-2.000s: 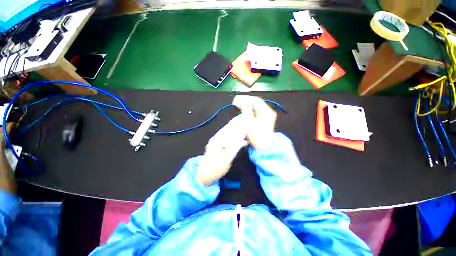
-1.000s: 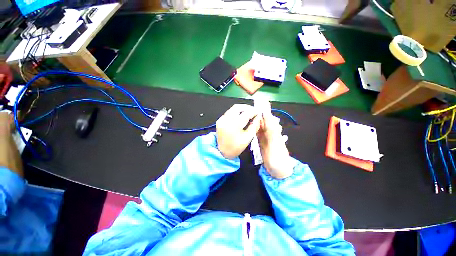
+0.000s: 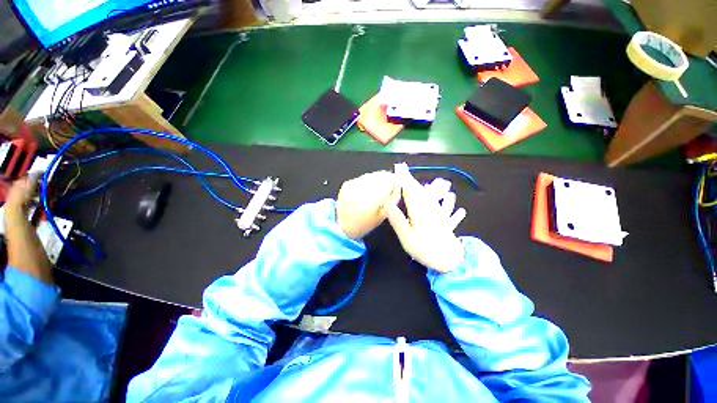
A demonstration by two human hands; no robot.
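My left hand point(image 3: 366, 205) is curled, its fingertips against my right hand. My right hand point(image 3: 431, 222) has its outer fingers spread; its index finger and thumb meet my left fingertips. A tiny pale tip shows above the contact, but what is pinched there is hidden. A blue cable point(image 3: 444, 168) passes behind my hands, its end to their right. A blue loop point(image 3: 362, 277) hangs below my left wrist. A white piece point(image 3: 318, 323) lies at the bench's near edge, partly covered by my sleeve.
A device on an orange pad point(image 3: 541, 230) lies right. Several devices, some on orange pads, lie on the green surface point(image 3: 259, 94). A silver splitter point(image 3: 258, 206) and black mouse point(image 3: 152, 206) are left. A tape roll point(image 3: 657, 55) is upper right. Another person's arm point(image 3: 27, 244) is far left.
The view has shifted. My right fingers have spread more. The white strip seen under my right hand is out of sight there; a blue loop and a white piece now show near my left sleeve.
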